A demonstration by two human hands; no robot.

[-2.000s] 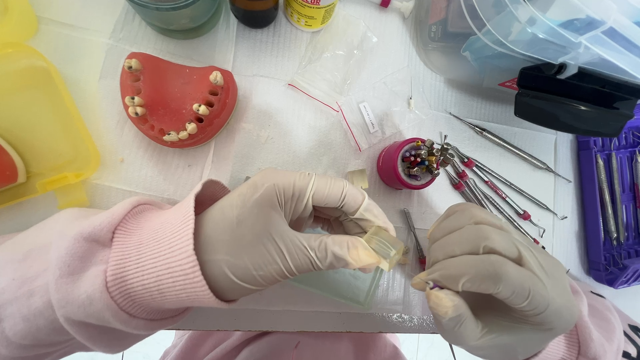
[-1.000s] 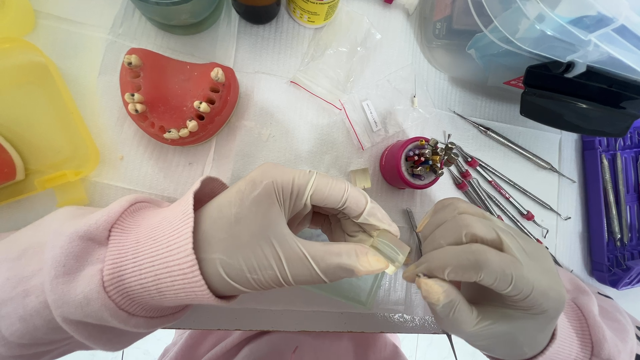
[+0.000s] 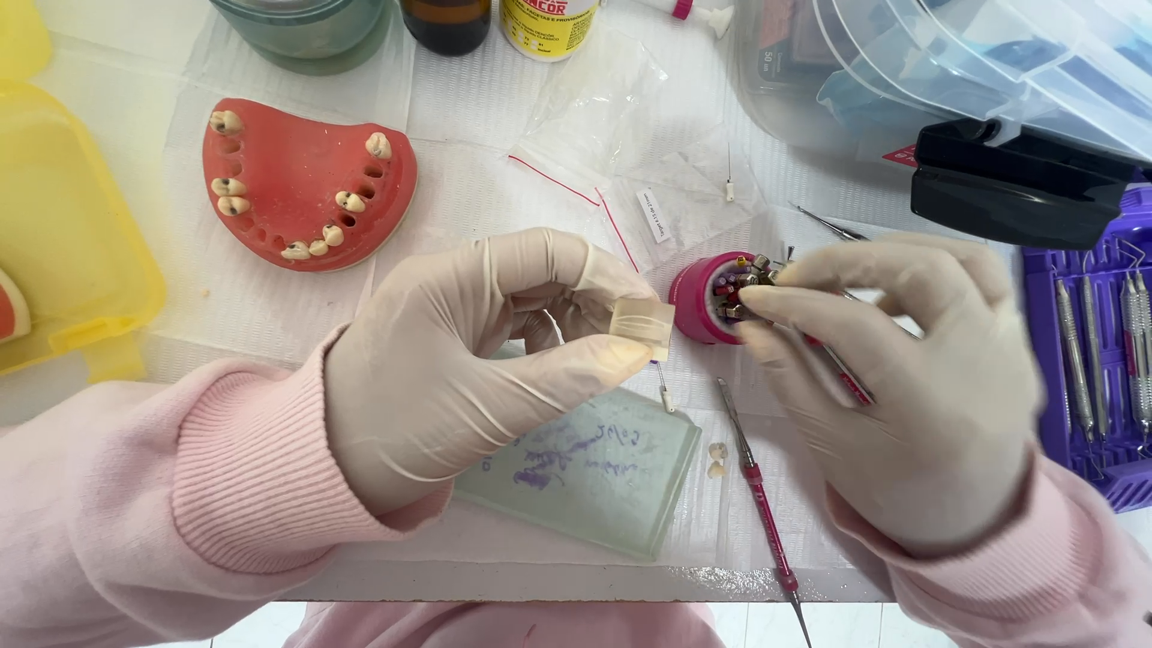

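Note:
My gloved left hand pinches a small translucent block between thumb and fingers, above a glass slab with purple handwriting. A small white-ended pin shows just below the block. My gloved right hand has its fingertips at the dental burs in a round magenta holder; whether they grip one cannot be told. A pink-handled dental instrument lies between the slab and my right hand, beside small tooth-coloured pieces.
A red dental arch model with several teeth stands at upper left, near a yellow case. Plastic bags, bottles and a green glass bowl lie behind. At right are a clear box and a purple instrument tray.
My right hand has moved from beside the block up to the bur holder. My left hand still holds the block, now turned flatter to view. More of the glass slab and pink-handled instrument shows.

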